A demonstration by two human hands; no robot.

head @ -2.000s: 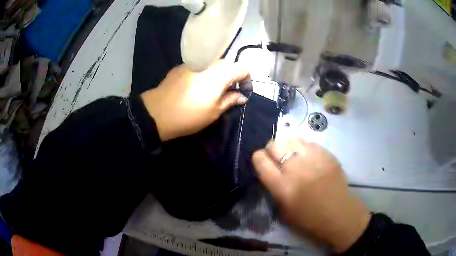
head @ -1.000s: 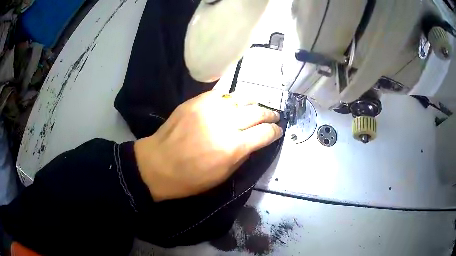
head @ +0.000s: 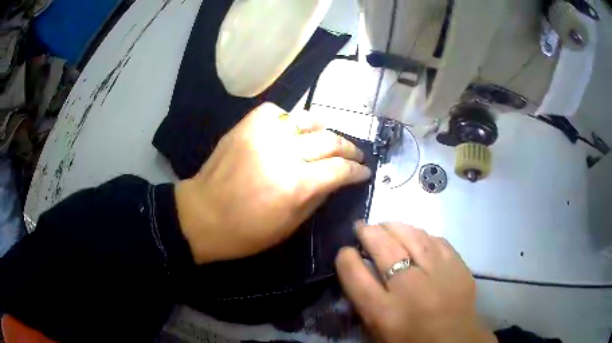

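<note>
The dark garment piece (head: 342, 218) lies on the white machine table, with pale stitch lines along its edges. Its upper right edge is at the presser foot (head: 384, 142). My left hand (head: 275, 184) lies on the cloth with fingertips just left of the foot, pressing it flat. My right hand (head: 416, 281) pinches the cloth's right edge below the foot, between thumb and fingers; a ring shows on one finger. The needle tip cannot be made out. Part of the cloth is hidden under my left hand and sleeve.
The white machine head (head: 429, 53) stands above. A cream oval disc (head: 268, 43) hangs left of the needle. The cream tension knob (head: 473, 162) and a small round bed cap (head: 433, 178) are to the right. Cloth heaps (head: 40, 100) and a blue thing (head: 77, 27) lie beyond the table's left edge.
My right hand, out of view one second ago, is back at the cloth's right edge. My left hand stays near the foot. A dark cloth flap now shows behind the oval disc.
</note>
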